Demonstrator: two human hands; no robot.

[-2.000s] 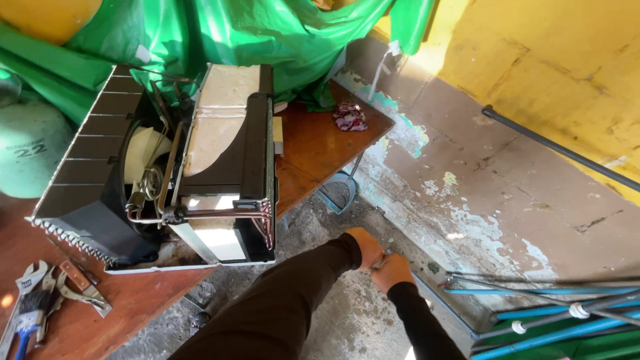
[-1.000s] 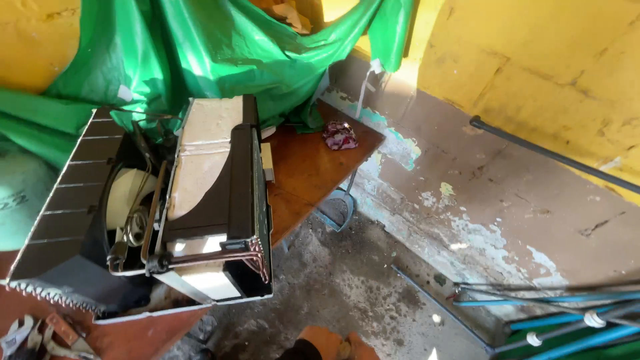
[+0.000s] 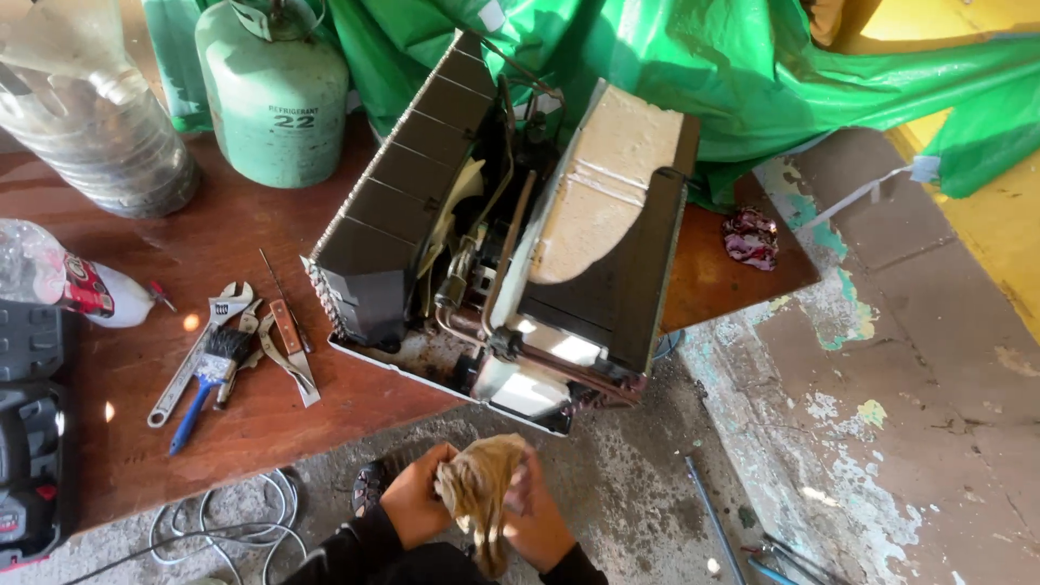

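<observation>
A crumpled tan cloth [image 3: 479,487] is held between both hands at the bottom middle. My left hand [image 3: 418,496] grips its left side, and my right hand [image 3: 536,512] has hold of the right side, partly hidden by the cloth. Above them, an opened air conditioner unit [image 3: 520,244] with copper pipes and a pale foam-covered housing sits on the brown wooden table [image 3: 244,227]. To its left lie an adjustable wrench [image 3: 191,366], a blue-handled paintbrush [image 3: 203,390], locking pliers [image 3: 284,357] and a wooden-handled scraper [image 3: 288,325].
A refrigerant cylinder [image 3: 276,106], a large plastic bottle [image 3: 97,130], a smaller bottle [image 3: 73,280] and a black tool case [image 3: 28,431] stand or lie at left. A patterned rag [image 3: 750,238] is on the right corner. Coiled cable [image 3: 227,520] and rods [image 3: 715,520] lie on the floor.
The view has swung left. Both hands were together over the floor at first, then low at the frame's edge; now they are apart with the tan cloth plainly visible between them.
</observation>
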